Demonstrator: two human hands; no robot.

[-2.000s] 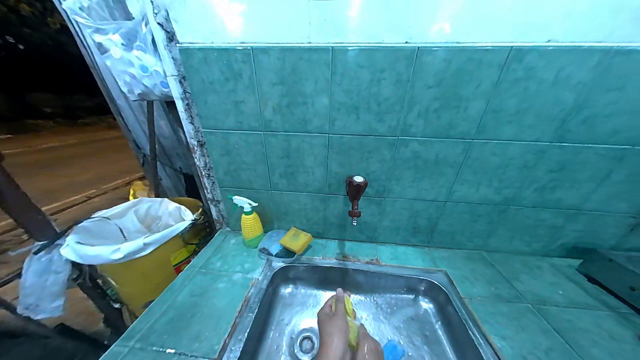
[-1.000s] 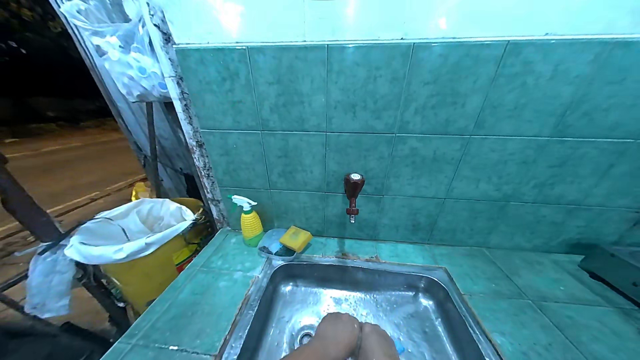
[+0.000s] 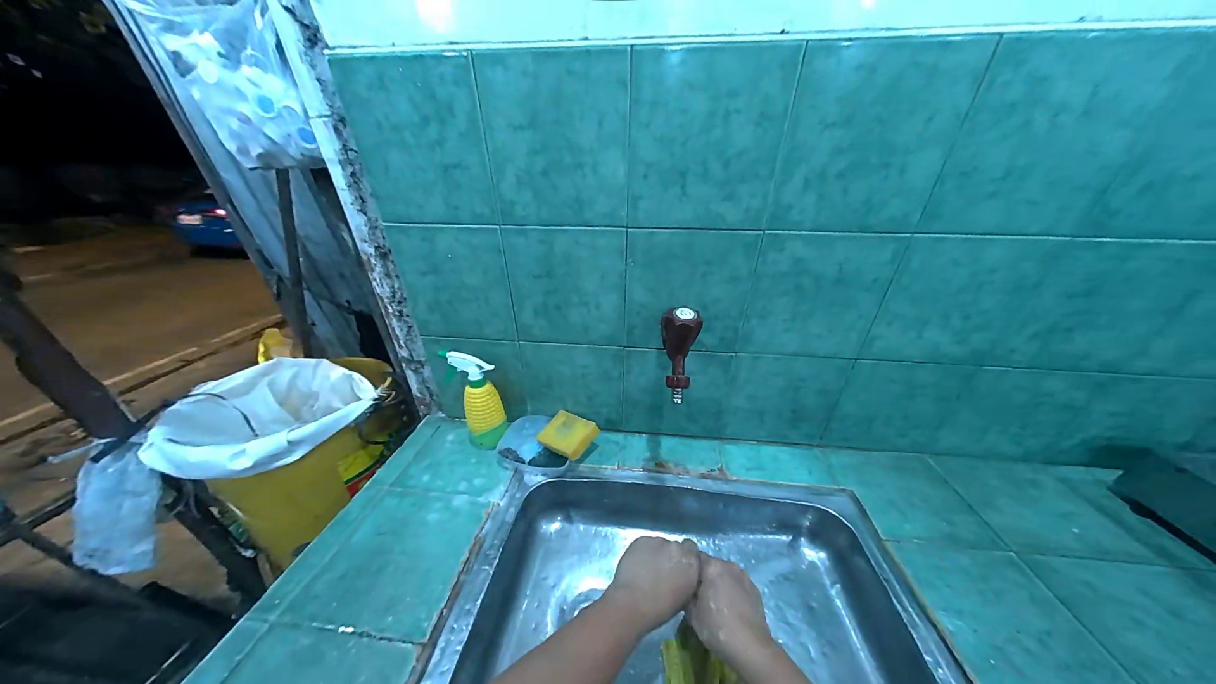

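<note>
Over the stainless steel sink (image 3: 826, 532), my left hand (image 3: 655, 581) and my right hand (image 3: 730, 608) press together, both closed in fists. A wet yellow-green cloth (image 3: 692, 657) hangs below them, its upper part hidden in the hands. A dark red plastic faucet (image 3: 680, 347) juts from the wall above the basin. At the basin's back left corner, a yellow sponge (image 3: 568, 435) rests on a bluish bowl (image 3: 528, 443) holding something dark. The drain is partly hidden behind my left forearm.
A yellow and green spray bottle (image 3: 484, 410) stands beside the bowl. Left of the tiled counter (image 3: 380, 560) is a yellow bin (image 3: 285, 513) with a white liner. A dark object (image 3: 1173, 499) sits at the counter's right edge. A clear bag of bottles (image 3: 242, 85) hangs upper left.
The yellow-green cloth, in my hands two seconds ago and hidden one second ago, shows again below my fists. The blue item seen earlier beside my right hand is out of sight. A blue car appears on the road.
</note>
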